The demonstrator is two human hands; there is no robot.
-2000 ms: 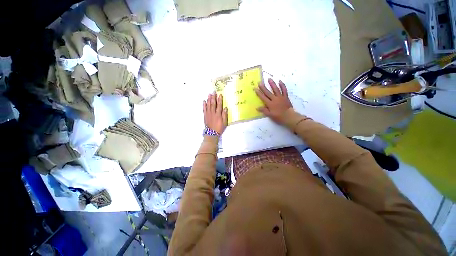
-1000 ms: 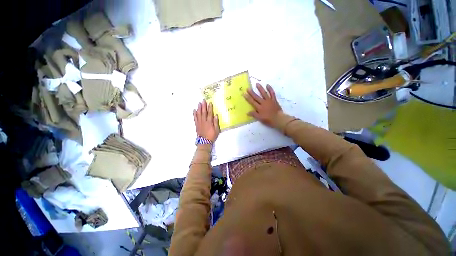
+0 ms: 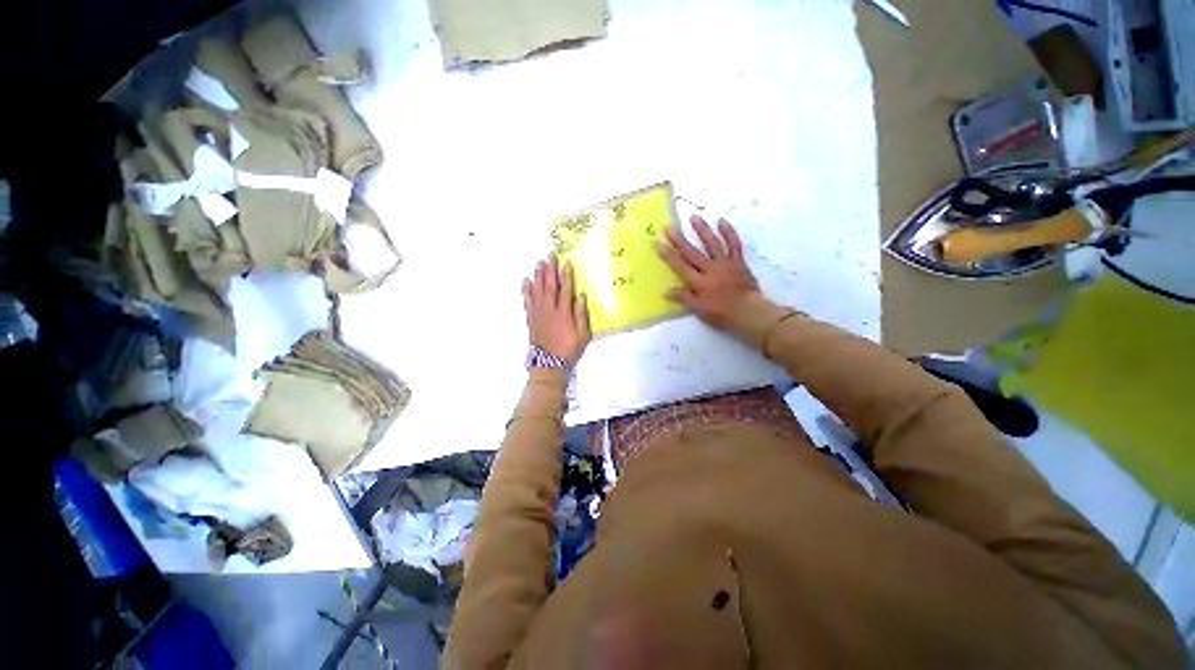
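The bright yellow pressing template (image 3: 621,262) with dark handwriting lies flat on the white table, in front of me. A thin khaki edge of a pocket piece shows along its top rim; the rest of that piece is hidden beneath it. My left hand (image 3: 557,314) lies flat with its fingertips at the template's left edge. My right hand (image 3: 717,275) lies flat with spread fingers over its right edge. Neither hand grips anything. The steam iron (image 3: 1003,238), with an orange-tan handle, stands at the right on the brown sheet (image 3: 937,314).
Tied khaki bundles (image 3: 249,196) are heaped at the left. A fanned khaki stack (image 3: 321,406) lies at the near left table edge. A flat khaki pile (image 3: 518,29) lies at the far side. A silvery plate (image 3: 1006,128) and a yellow-green cloth (image 3: 1120,380) are at the right.
The camera view has shifted slightly between frames. The hands and the template keep about the same places relative to each other and the table.
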